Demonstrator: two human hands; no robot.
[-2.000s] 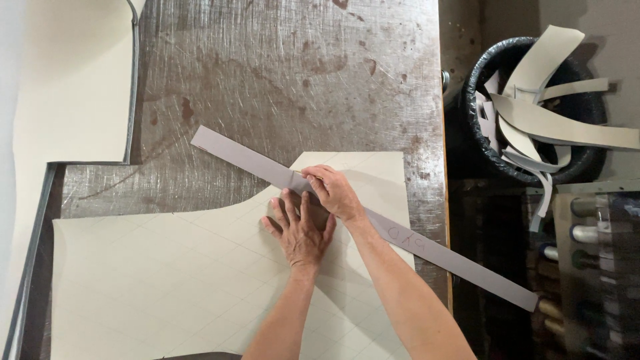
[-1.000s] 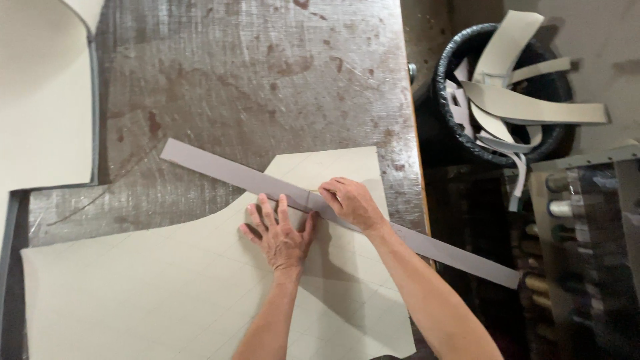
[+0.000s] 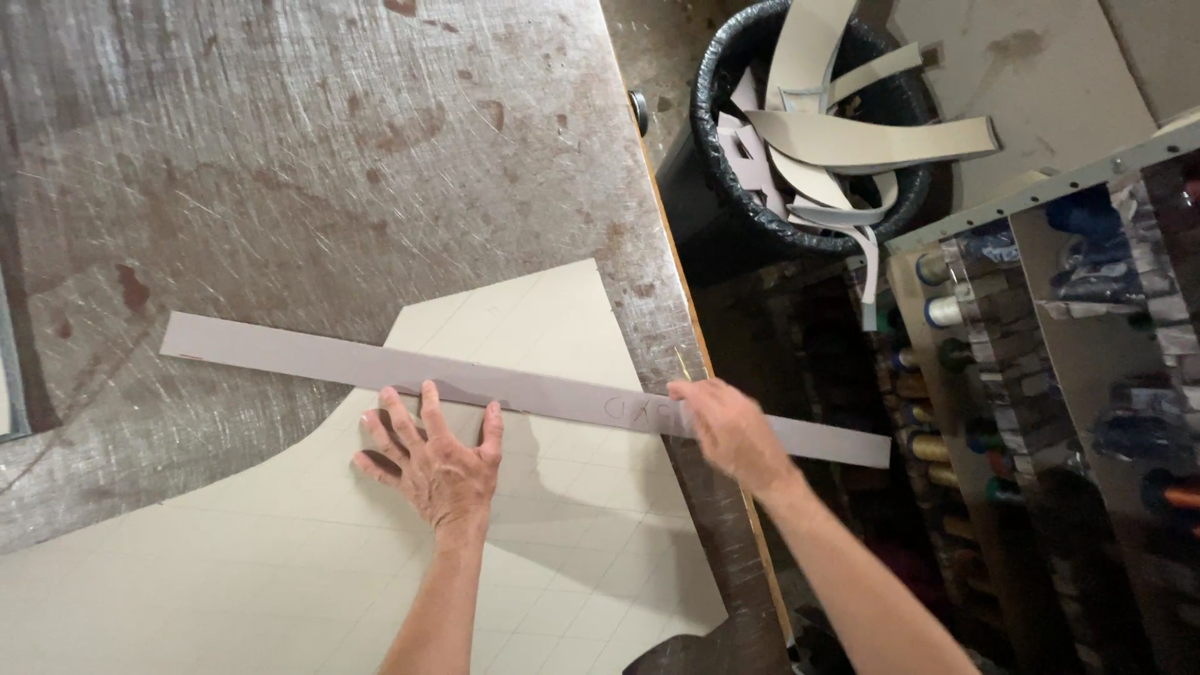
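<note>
A long mauve strip (image 3: 525,389), flat and straight with handwriting on it, lies slantwise across a cream sheet (image 3: 581,562) marked with faint lines. My left hand (image 3: 436,459) presses down with spread fingers, its fingertips at the strip's lower edge and the palm over the sheet. Over the strip's right part, by the table edge, is my right hand (image 3: 731,431), closed on a thin, pointed, gold-coloured tool (image 3: 682,364) whose tip sticks up past the fingers. What kind of tool it is cannot be told.
The scratched, stained metal table (image 3: 281,169) has a wooden edge on the right. Beyond it stands a bin with a black liner (image 3: 717,141), holding curved offcuts (image 3: 872,141). Lower right, a rack holds thread spools (image 3: 942,311). Another sheet's dark edge (image 3: 11,375) shows at far left.
My right hand has moved right along the strip, away from my left hand, to the table edge. The strip lies at a shallower slant in view. The view has shifted.
</note>
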